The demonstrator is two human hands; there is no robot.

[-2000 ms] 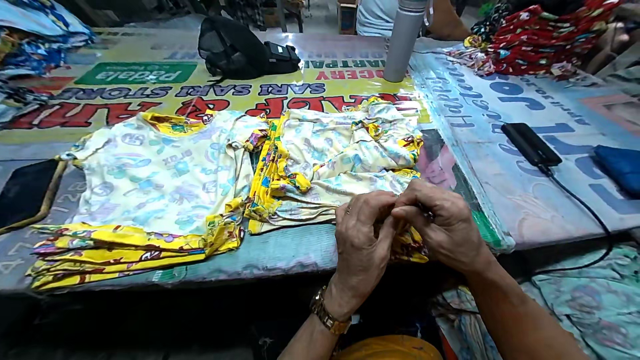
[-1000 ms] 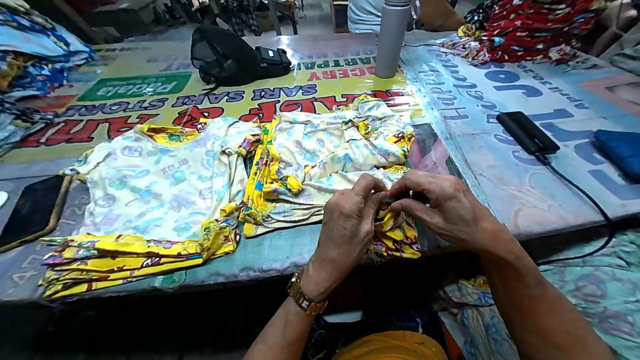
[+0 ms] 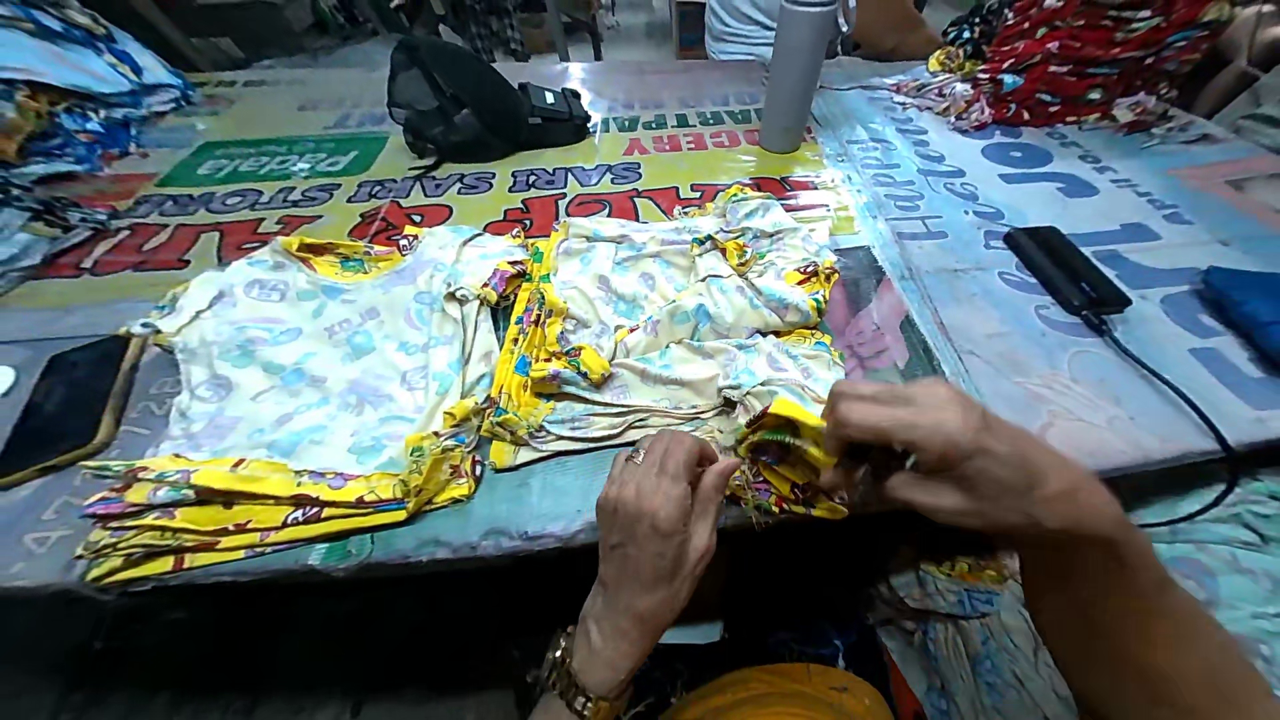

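A stack of small printed shirts with yellow trim [image 3: 310,370] lies flat at the left. Touching its right side is a second pile of the same printed garments [image 3: 690,300], folded and rumpled. At that pile's near right corner, my left hand [image 3: 665,495], with a ring and a wristwatch, pinches its thumb and fingers at the edge of a yellow printed cuff [image 3: 785,450]. My right hand [image 3: 915,450] is curled just right of this cuff around a small dark tool, mostly hidden and blurred, whose kind I cannot tell.
A black bag [image 3: 455,100] and a grey bottle [image 3: 795,80] stand farther back. A smartphone [image 3: 75,405] lies at the left edge, a black power bank [image 3: 1065,270] with a cable at the right. Red garments [image 3: 1090,60] and blue garments [image 3: 85,85] lie in the far corners. A person sits opposite.
My two hands, close together before, are now apart, the right one farther right of the yellow cuff.
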